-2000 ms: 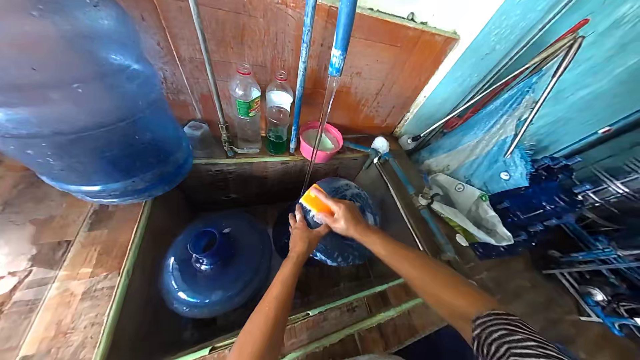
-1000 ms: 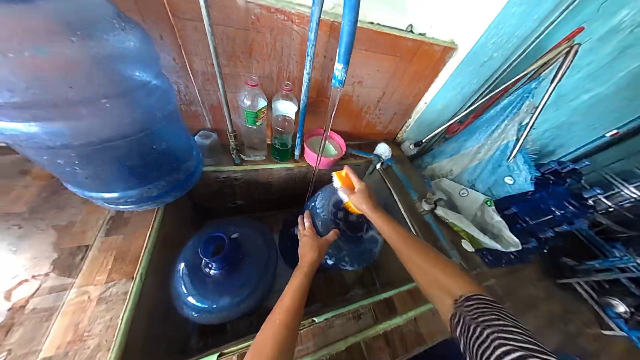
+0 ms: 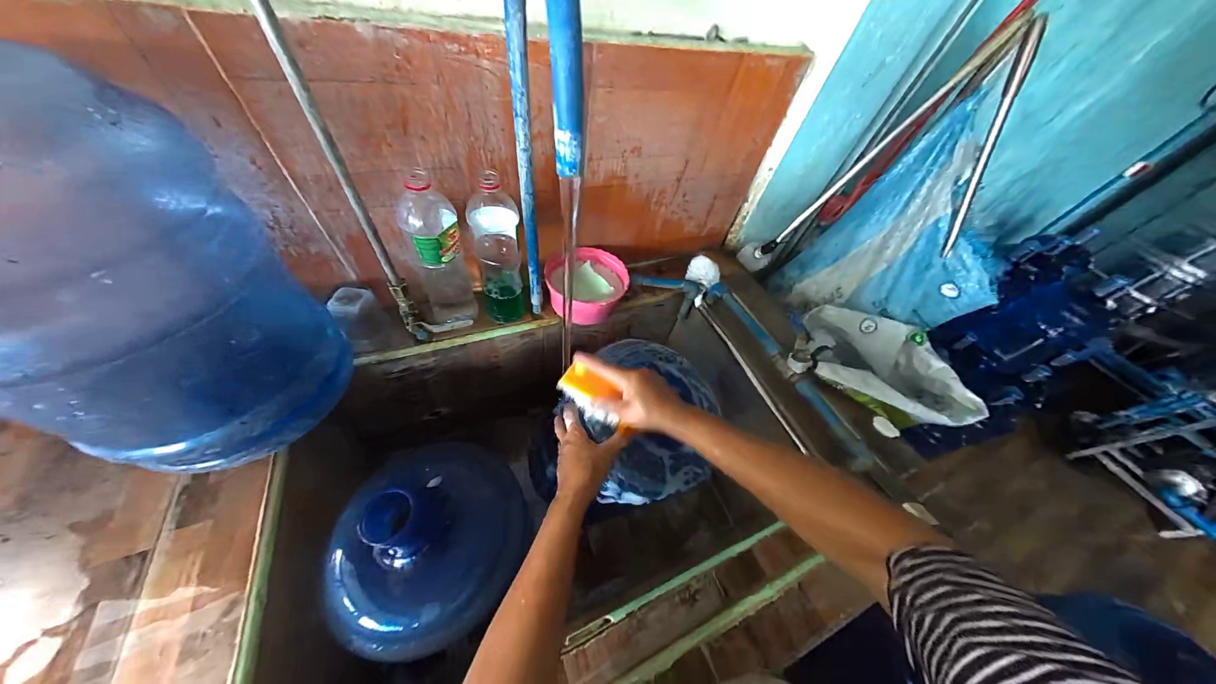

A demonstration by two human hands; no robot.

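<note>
A soapy blue water jug (image 3: 665,465) lies tilted in the tiled basin, its neck toward the left. My right hand (image 3: 641,394) grips an orange scrub brush (image 3: 589,382) against the jug near its neck. My left hand (image 3: 581,456) rests on the neck end, just below the brush; its fingers are partly hidden. Water runs from a blue pipe (image 3: 567,114) above and falls beside the brush. Another blue jug (image 3: 427,551) stands in the basin to the left, its mouth uncovered.
A large blue jug (image 3: 161,285) stands on the left ledge. Along the back ledge are two plastic bottles (image 3: 437,252) (image 3: 499,252) and a pink bowl (image 3: 589,285). Pipes and a valve (image 3: 801,361) line the right rim, beside a white sack (image 3: 883,366).
My right hand has moved with the orange brush from the jug's upper side toward its neck, close to my left hand.
</note>
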